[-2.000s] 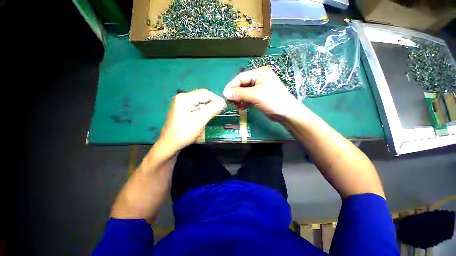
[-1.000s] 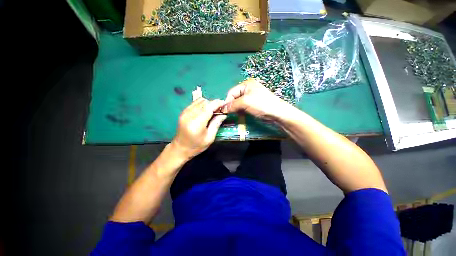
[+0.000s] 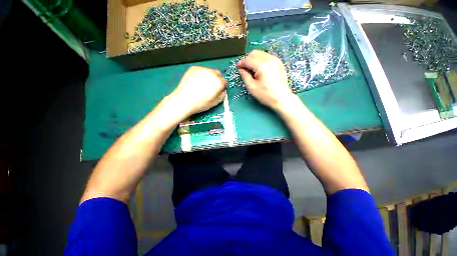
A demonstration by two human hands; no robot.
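My left hand [image 3: 201, 90] is above the mat, just behind the circuit-board jig, with fingers curled. My right hand [image 3: 264, 76] is at the left part of the loose pile of components [image 3: 233, 75], fingers bent and fingertips near the pile. Whether either hand holds a component is hidden by the fingers. The circuit-board jig [image 3: 204, 128] lies at the near table edge, with a dark gap, a thin crossbar and a small red piece. Pale masking tape strips [image 3: 230, 131] run along both its sides.
An open cardboard box [image 3: 185, 52] with a heap of components is at the back left. A clear plastic bag of components [image 3: 320, 62] lies right of the pile. A white-framed tray [image 3: 373, 82] with another heap is at far right. Pale blue-grey lidded box [image 3: 275, 6] behind.
My hands have moved apart and away from the jig, my left hand back and my right hand up to the pile. The jig now shows more fully. The view has turned slightly.
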